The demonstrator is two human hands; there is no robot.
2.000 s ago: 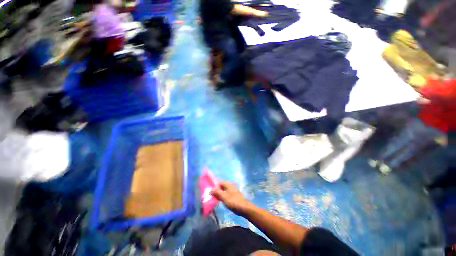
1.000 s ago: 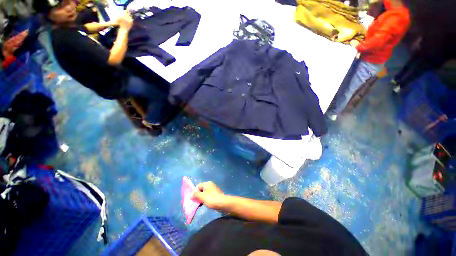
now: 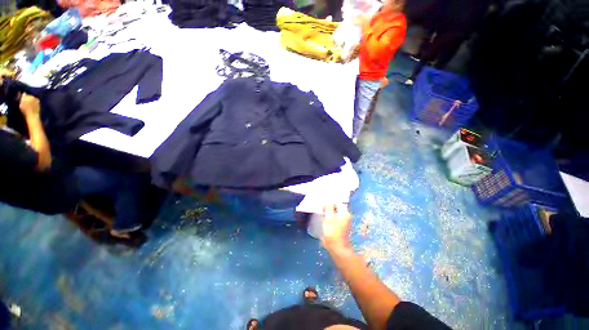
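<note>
My right hand [image 3: 336, 227] reaches forward at the centre, over the near corner of a white-topped table [image 3: 206, 61]. Its fingers look bent, but no pink packet shows in it; a pale shape beside the fingers could be the table's hanging white cover or something held. A dark navy jacket [image 3: 248, 138] lies spread flat on the table just beyond my hand. My left hand is out of the picture.
A person in black [image 3: 39, 167] handles another dark jacket [image 3: 106, 90] at left. A person in red [image 3: 382, 42] stands at the table's right side. Blue crates [image 3: 442, 97] and a white-green box [image 3: 466, 160] stand on the right. Mustard cloth [image 3: 309, 35] lies on the table.
The view has turned right and the table now fills the centre left. My right hand has moved right and forward to the table corner. The pink packet no longer shows.
</note>
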